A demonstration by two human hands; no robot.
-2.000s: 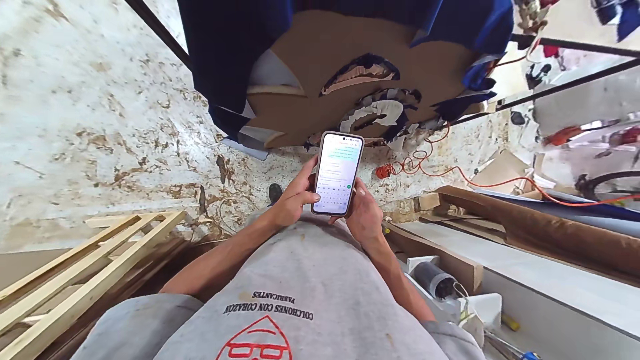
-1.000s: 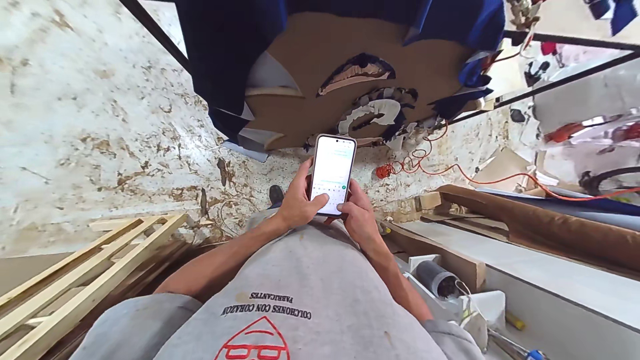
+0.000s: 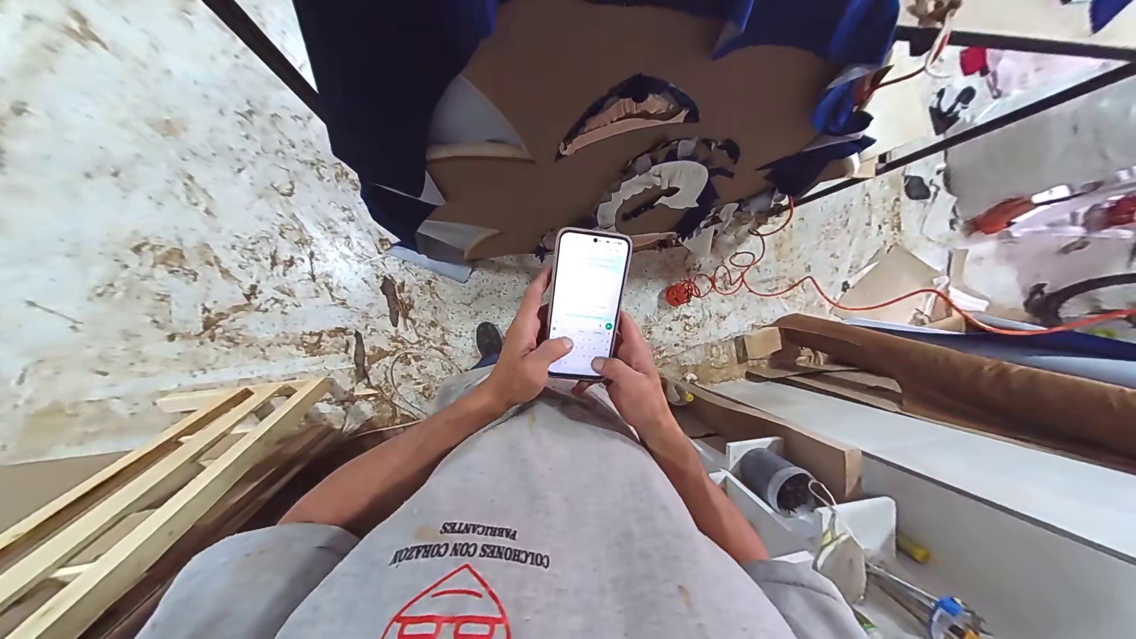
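A smartphone (image 3: 586, 306) in a dark case stands upright in front of my chest, its lit screen showing a chat and an on-screen keyboard. Around its left edge and back my left hand (image 3: 525, 355) is closed, with the thumb over the lower left of the screen. My right hand (image 3: 635, 373) holds the lower right side, its thumb tip at the keyboard's lower right. The fingers behind the phone are mostly hidden.
Ahead stands a large piece covered in brown and dark blue fabric (image 3: 532, 71). A coiled orange hose (image 3: 737, 275) lies on the stained floor. Wooden frames (image 3: 169, 497) are at left; at right are a brown fabric roll (image 3: 958, 382) and a white tray (image 3: 754, 510) with tools.
Both thumbs have shifted a little over the phone's keyboard. Compared with two seconds ago, my right thumb has come onto the screen. The phone stays held in both hands.
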